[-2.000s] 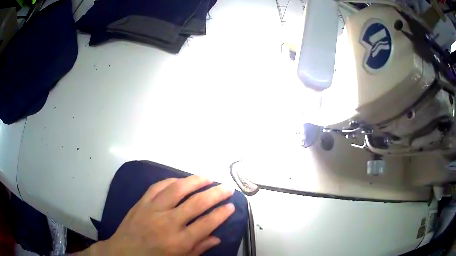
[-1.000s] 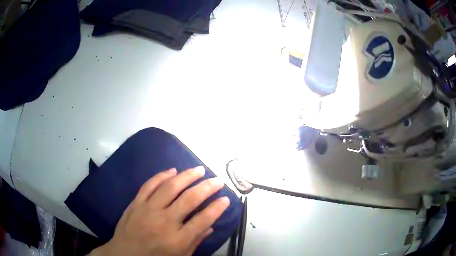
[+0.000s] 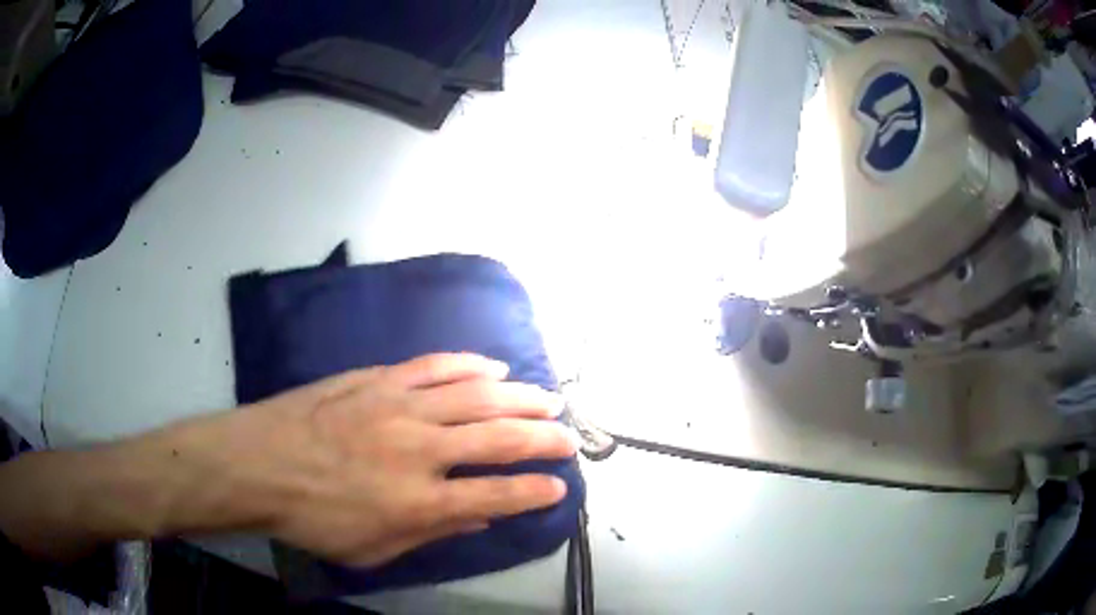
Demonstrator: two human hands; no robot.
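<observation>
A navy fabric piece with rounded corners at its right end lies at the table's near edge. A small navy tab sticks out from its far side. My left hand lies flat on it, palm down, fingers spread slightly and pointing right; the thumb is hidden. Dark, narrow blades, seemingly scissors, show upright beside the fabric's lower right corner; their upper part is hidden by the fabric. My right hand is not in view.
Stacked navy pieces with grey ends lie upper left of centre, and plain navy fabric at far left. The cream sewing machine head stands at right, with bright glare near the needle. A dark bed edge crosses the white table.
The navy piece has turned clockwise, its tab swinging from the left side to the far side. My left hand has turned with it, and the forearm now enters from the left.
</observation>
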